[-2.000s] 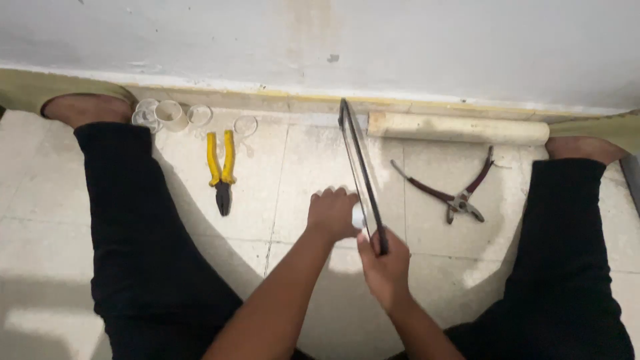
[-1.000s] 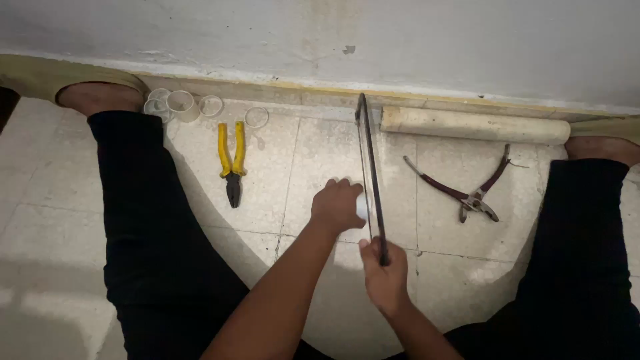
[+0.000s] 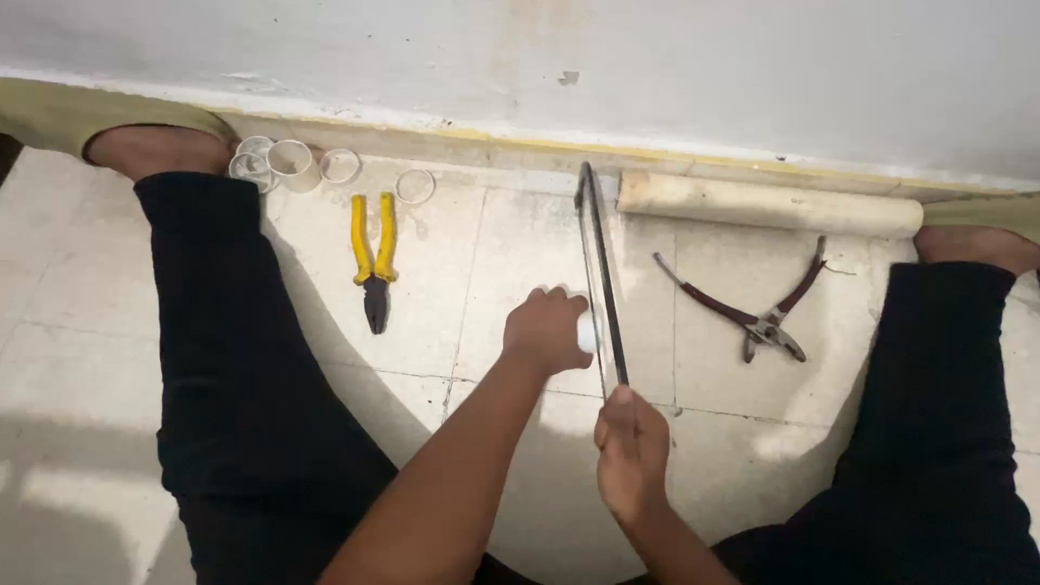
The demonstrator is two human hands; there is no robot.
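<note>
My left hand [image 3: 546, 331] is closed around a short white plastic pipe piece [image 3: 587, 333], most of it hidden by the palm and fingers. A hacksaw [image 3: 608, 301] with a dark frame points away toward the wall, its handle in my right hand [image 3: 634, 445]. The saw's thin blade passes at the right part of the white piece, beside my left fingers; whether it has cut in cannot be seen. Yellow-handled combination pliers [image 3: 374, 264] lie to the left on the tiles. To the right lie spread pliers with dark red handles [image 3: 764, 325].
A longer off-white pipe [image 3: 768, 205] lies along the foot of the wall [image 3: 520, 73] at the right. Several cut pipe rings [image 3: 340, 166] and a short pipe section [image 3: 292, 166] sit near my left foot. My legs stretch out on both sides over the tiled floor [image 3: 520, 236].
Between the earlier frames and now, the hacksaw's frame has tilted slightly in my right hand. My left hand stays on the white piece, and the pliers lie as before.
</note>
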